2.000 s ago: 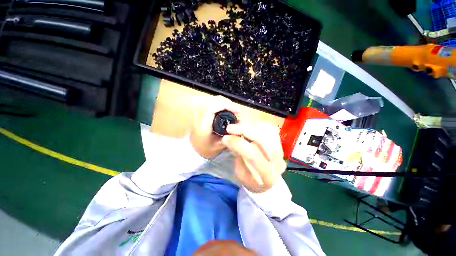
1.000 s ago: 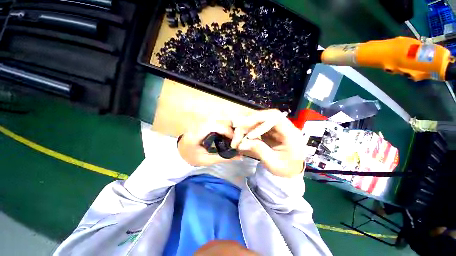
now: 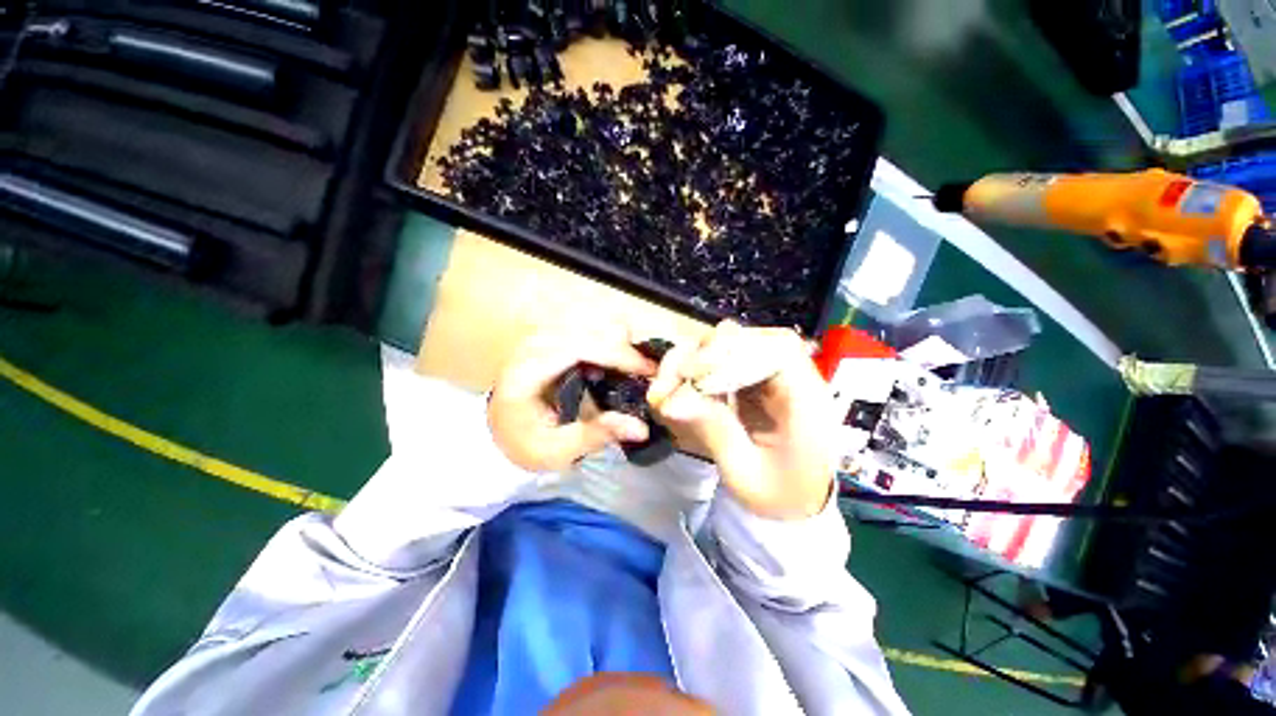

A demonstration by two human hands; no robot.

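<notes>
My left hand (image 3: 539,416) grips a black tubular housing (image 3: 620,397) in front of my body, above the lap. The housing's end and a dark curved piece show between the fingers. My right hand (image 3: 756,413) is at the housing's right side, with thumb and fingertips pinched on its dark edge. Whether a separate small part is between the right fingertips cannot be told. The parts tray (image 3: 539,252) lies beyond the hands, with a heap of small black plastic parts (image 3: 630,161) in it.
A tan work board (image 3: 483,308) lies under the tray's near edge. The blister tray (image 3: 224,168) with long glossy tubes is at left. An orange electric screwdriver (image 3: 1119,213) hangs at right. The red and white screw feeder (image 3: 896,434) and a clear plastic bag (image 3: 966,329) are right of the board.
Both hands have come together lower around the housing, which has turned from end-on to a tilted view. The screwdriver has swung left, then back right.
</notes>
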